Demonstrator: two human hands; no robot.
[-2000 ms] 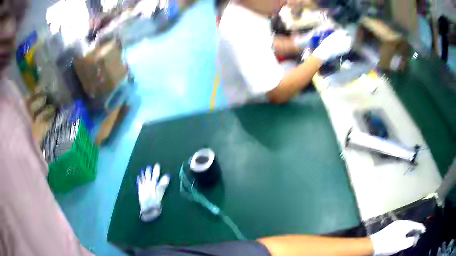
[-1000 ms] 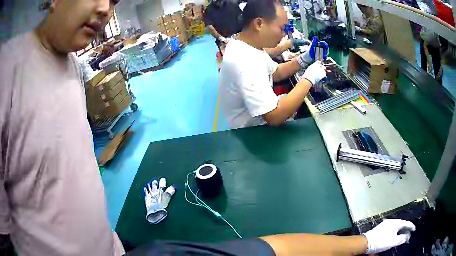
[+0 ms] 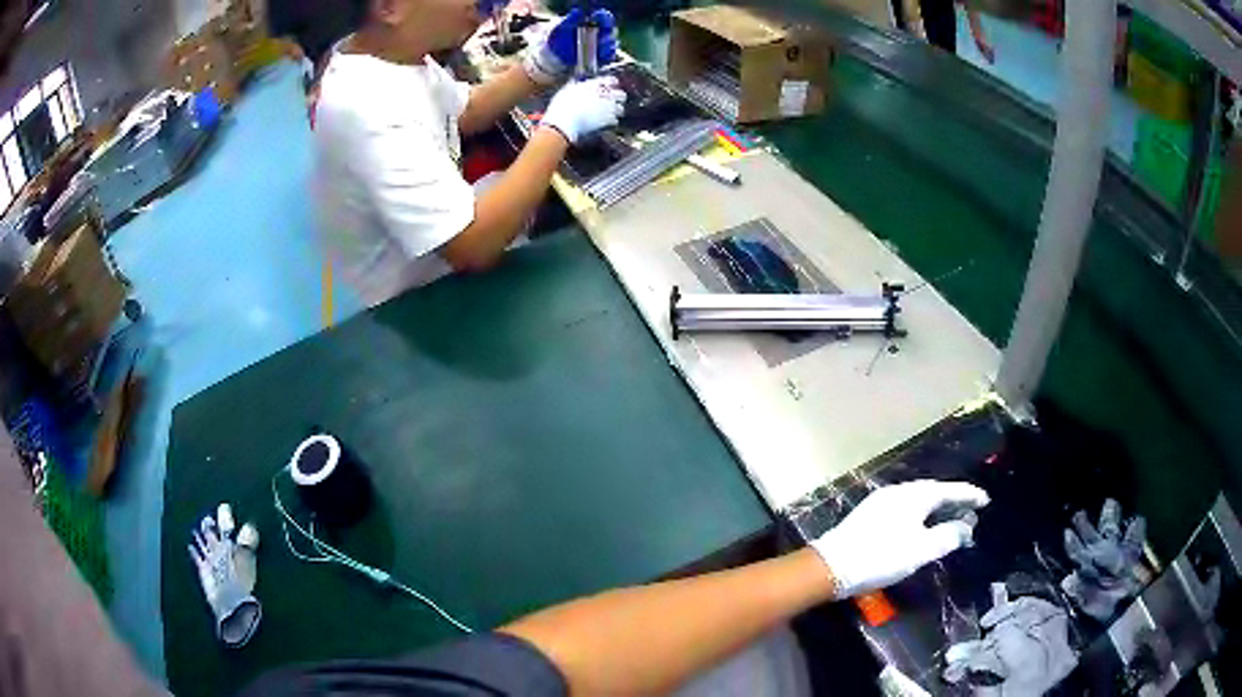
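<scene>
My left hand (image 3: 899, 538), in a white glove, is over the black-covered bench at the lower right. Its fingers are apart and it holds nothing. My right hand is not in view. A silver profile assembly (image 3: 783, 313) with black end parts lies across the white board (image 3: 763, 436), beyond my left hand and not touched by it. A dark oval part (image 3: 752, 264) lies on a grey patch behind the assembly. Crumpled grey-white spare gloves (image 3: 1015, 647) lie right of and below my hand.
A green table (image 3: 545, 409) at left bears a black cylinder (image 3: 331, 483) with a pale cord and a white glove (image 3: 225, 572). A neighbouring person (image 3: 395, 164) holds a part near silver profiles (image 3: 654, 164) and a carton (image 3: 749, 68). A grey post (image 3: 1062, 218) stands at right.
The view has swung right, so the bench things appear further left and the spare gloves show fully. The standing person has mostly left the picture. My left hand still holds nothing.
</scene>
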